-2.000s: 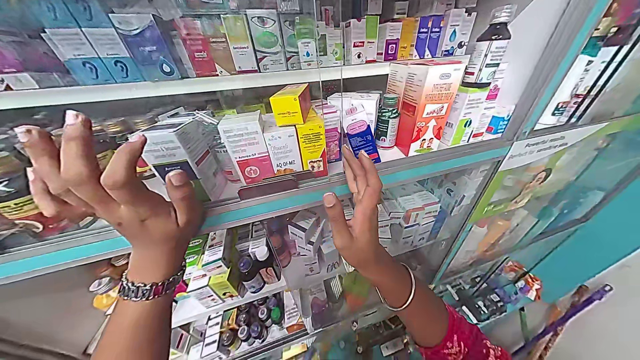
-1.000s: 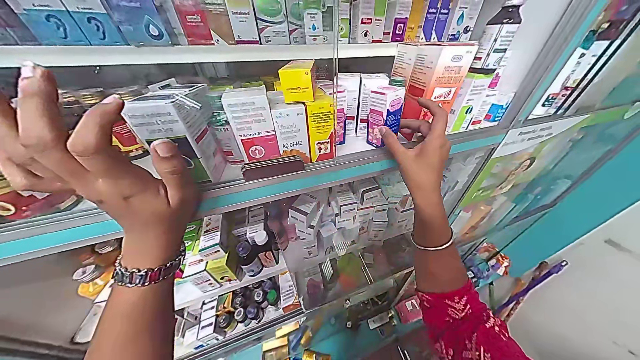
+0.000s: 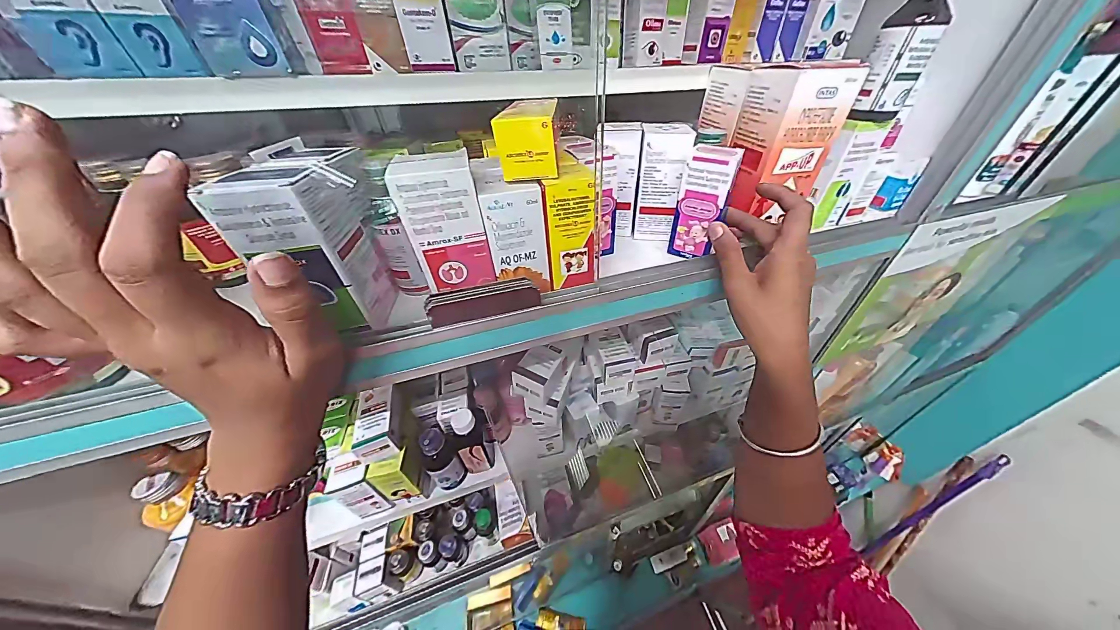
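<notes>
My left hand (image 3: 201, 289), fingers spread, is over the glass front of the cabinet at left, in front of a white and green medicine carton (image 3: 297, 236); nothing is held in it. At centre right, my right hand (image 3: 770, 262) has thumb and fingers at the right edge of a pink and blue medicine carton (image 3: 705, 197), which stands tilted on the shelf. Whether the fingers grip it cannot be told. Left of that carton stand white cartons (image 3: 665, 179); behind my right fingers is a large orange and white carton (image 3: 796, 122).
Yellow cartons (image 3: 570, 223) and a white and pink carton (image 3: 440, 219) stand behind the sliding glass, near its dark handle (image 3: 483, 302). A teal and metal shelf edge (image 3: 542, 324) runs below. Lower shelves hold small bottles (image 3: 442, 455) and piled cartons (image 3: 612, 367).
My right hand has moved right from the glass edge to the pink and blue carton's right side. That carton, lying tilted back earlier, stands more upright. My left hand stays spread at the left.
</notes>
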